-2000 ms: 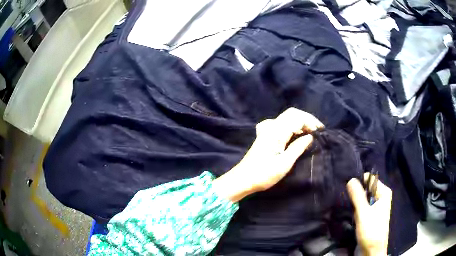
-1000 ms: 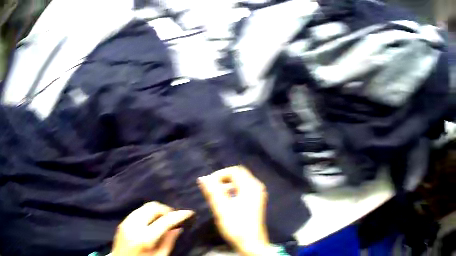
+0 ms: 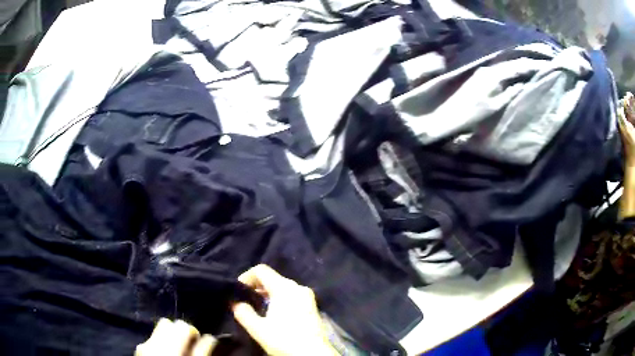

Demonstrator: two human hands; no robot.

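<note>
A dark navy denim garment [image 3: 334, 243] lies spread over the near part of the table, with a pale inside face showing at the upper left. My left hand [image 3: 174, 339] is cut off by the bottom edge; its fingers are curled at the dark cloth, and I cannot tell how firmly they grip. My right hand [image 3: 285, 313] is just to its right over the cloth, thumb and fingers curled around a small dark bluish thing, which looks like the thread snips [image 3: 263, 303]. The blades cannot be made out.
Heaped navy and grey garments [image 3: 487, 132] lie farther across the table and at the right. The pale table edge [image 3: 480, 306] curves at the lower right, with a blue crate [image 3: 456, 345] below it. Another person's arm [image 3: 629, 167] shows at the right edge.
The view has swung right, bringing the garment pile and another person's arm into view. Both hands now sit low in the picture, close together. The near cloth has shifted into new folds.
</note>
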